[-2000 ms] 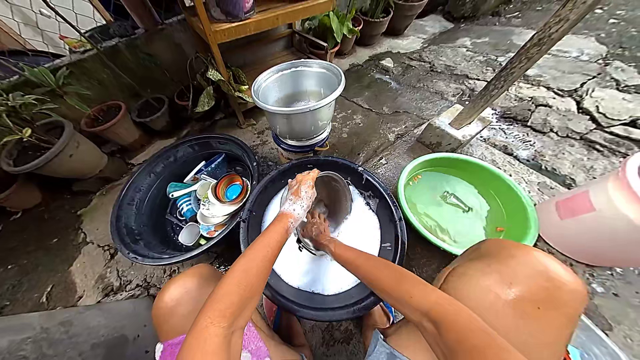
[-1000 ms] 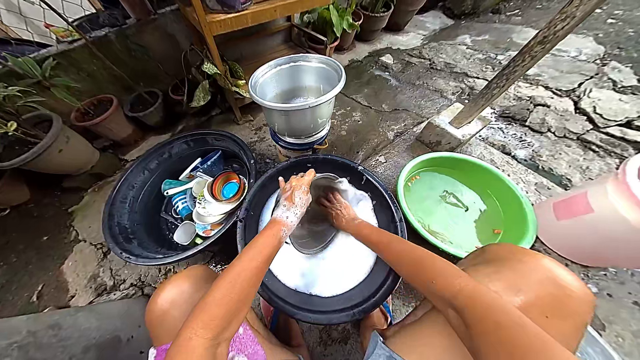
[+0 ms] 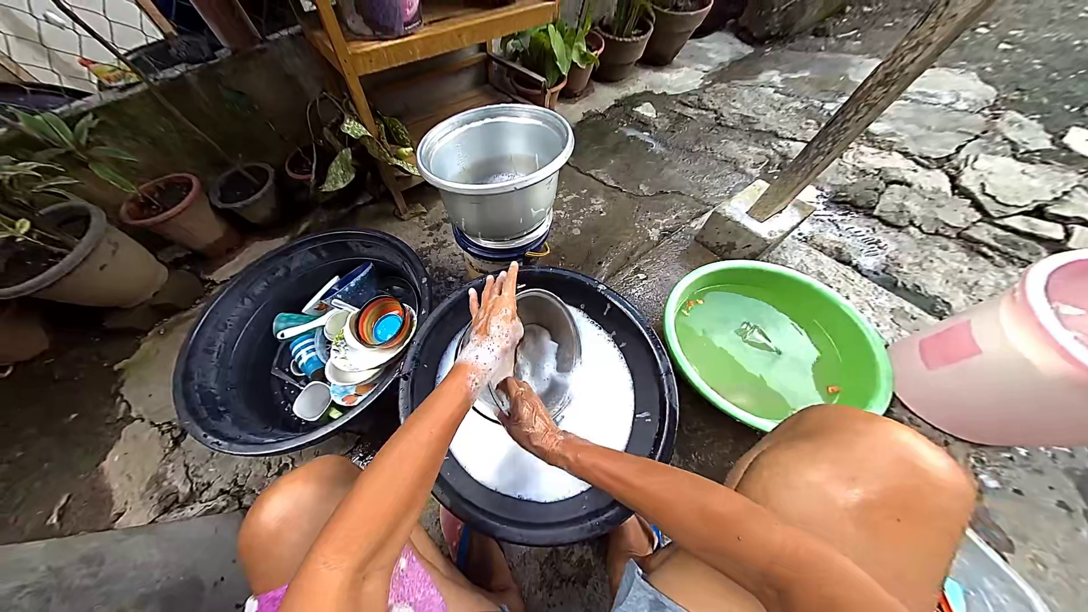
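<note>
My left hand (image 3: pixel 495 330), wet with suds, lies with fingers extended along the left side of a metal bowl (image 3: pixel 557 348). My right hand (image 3: pixel 529 416) is at the bowl's near edge, its fingertips partly hidden beside my left wrist. The bowl is tilted, with suds inside, over a black basin (image 3: pixel 654 408) of white foamy water (image 3: pixel 531 463). Whether either hand grips the bowl is hard to tell. To the left, a second black basin (image 3: pixel 225 365) holds cups, bowls, plates and utensils. On the right, a green basin (image 3: pixel 871 374) contains water and small food bits.
A large aluminum pot (image 3: pixel 497 200) stands just behind the middle basin. A wooden post (image 3: pixel 867 110) rises from a concrete block (image 3: pixel 752 223). A pink plastic container (image 3: pixel 977 365) is at the far right. Potted plants (image 3: pixel 174 212) and a wooden shelf (image 3: pixel 450 38) stand behind.
The metal bowl has turned and tilted, showing suds inside. My right hand has moved from its upper right side to its near edge, close to my left wrist.
</note>
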